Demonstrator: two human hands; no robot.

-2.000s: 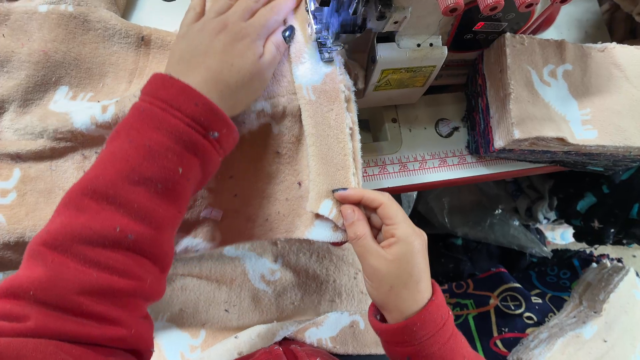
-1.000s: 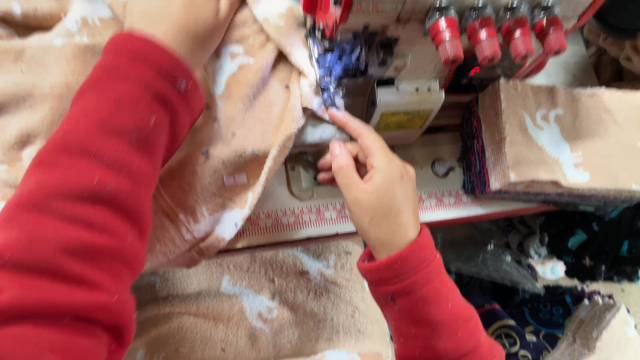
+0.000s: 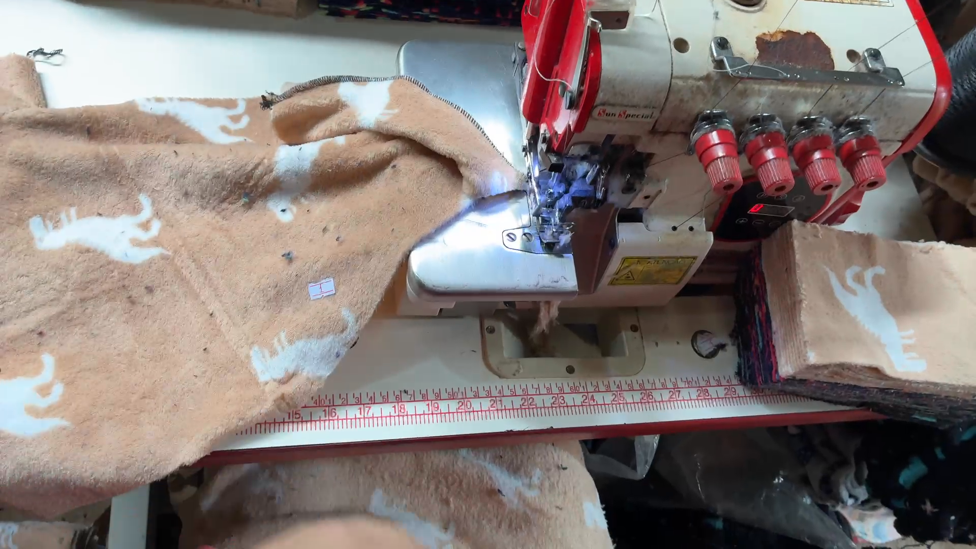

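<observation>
Neither my left hand nor my right hand can be made out; a smooth, blurred shape at the bottom edge cannot be identified. Tan fleece fabric with white animal shapes (image 3: 206,305) covers the left of the table. Its upper edge carries dark overlock stitching (image 3: 450,101) and runs to the presser foot area (image 3: 545,198) of a white and red overlock sewing machine (image 3: 633,107). A small white sticker (image 3: 322,288) lies on the fabric. Below the table edge hangs another tan fleece piece (image 3: 526,496).
A stack of cut tan fleece pieces (image 3: 877,305) sits at the right, with darker layers under it. A red measuring scale (image 3: 496,404) runs along the table's front edge. Clear plastic (image 3: 732,480) and dark fabric (image 3: 915,465) lie below. Threads run through several red tension knobs (image 3: 778,164).
Both hands have left the fabric and the machine. The fabric now trails from the presser foot area to the left, its stitched edge showing. The view has shifted, showing more of the machine.
</observation>
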